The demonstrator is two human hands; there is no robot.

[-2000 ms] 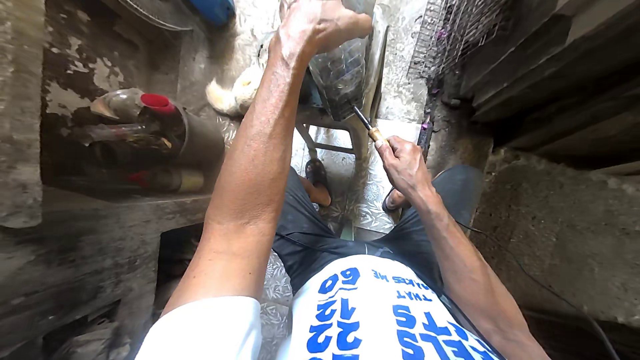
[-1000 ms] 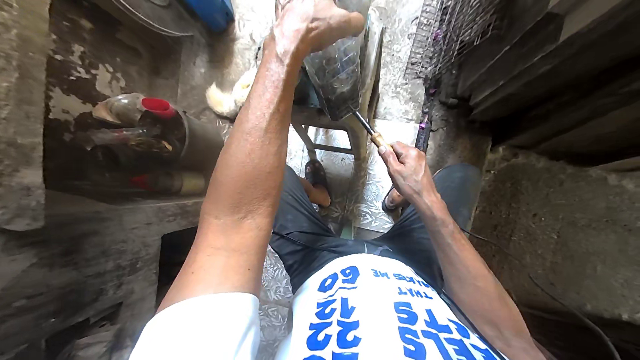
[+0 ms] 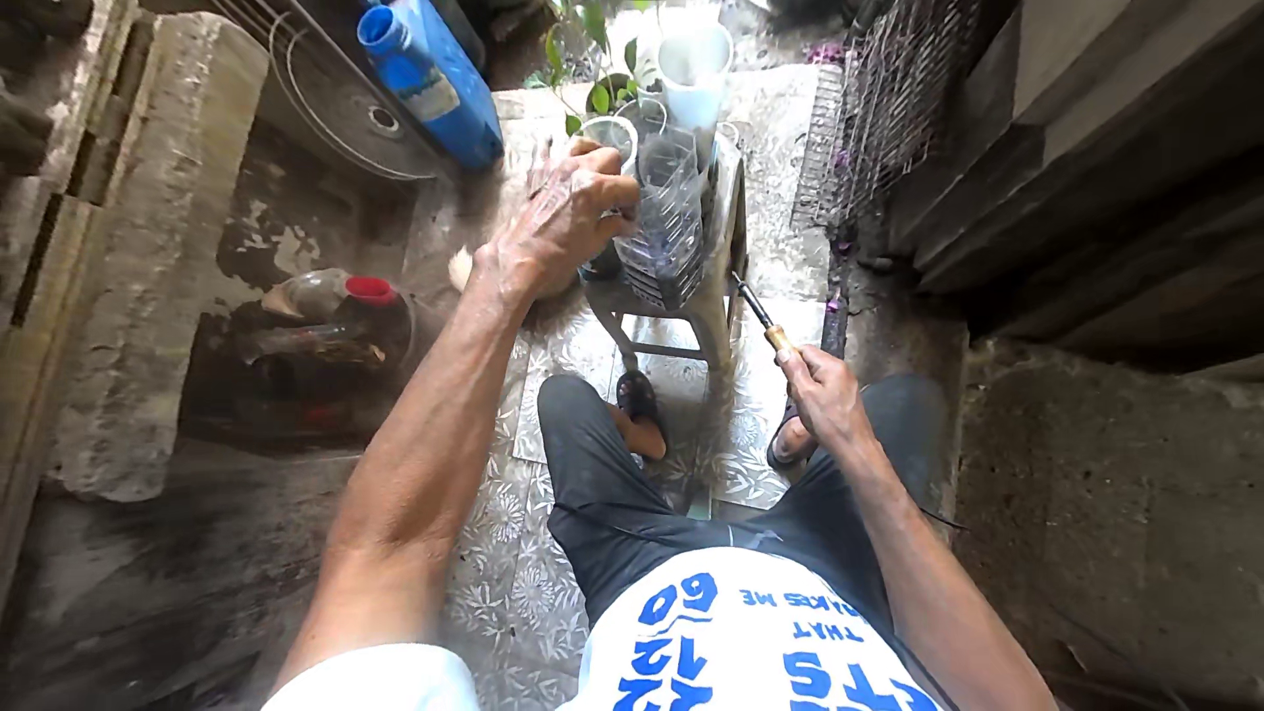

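Observation:
A small stool [image 3: 716,296] stands in front of me, with a clear ribbed plastic container [image 3: 671,232] on it. Beside that container is my left hand [image 3: 578,207], its fingers bent near the rim of a white-edged cup [image 3: 610,135]; whether it touches either is hard to tell. To the right of the stool, my right hand [image 3: 825,395] grips the wooden handle of a soldering iron [image 3: 765,316], its dark metal tip pointing up and left, apart from the container. A tall translucent cup [image 3: 694,74] and a leafy plant [image 3: 599,97] are at the far end.
A blue plastic jug [image 3: 434,84] lies at the upper left by a metal sink [image 3: 346,109]. Below it, a bucket holds plastic bottles, one with a red cap [image 3: 370,289]. A wire cage [image 3: 869,118] and concrete ledges flank the right side. Part of a pale furry animal [image 3: 460,269] shows behind my left forearm.
My left hand has come off the top of the clear container and moved to its left side. The iron's tip, earlier at the container's lower edge, is now away from it.

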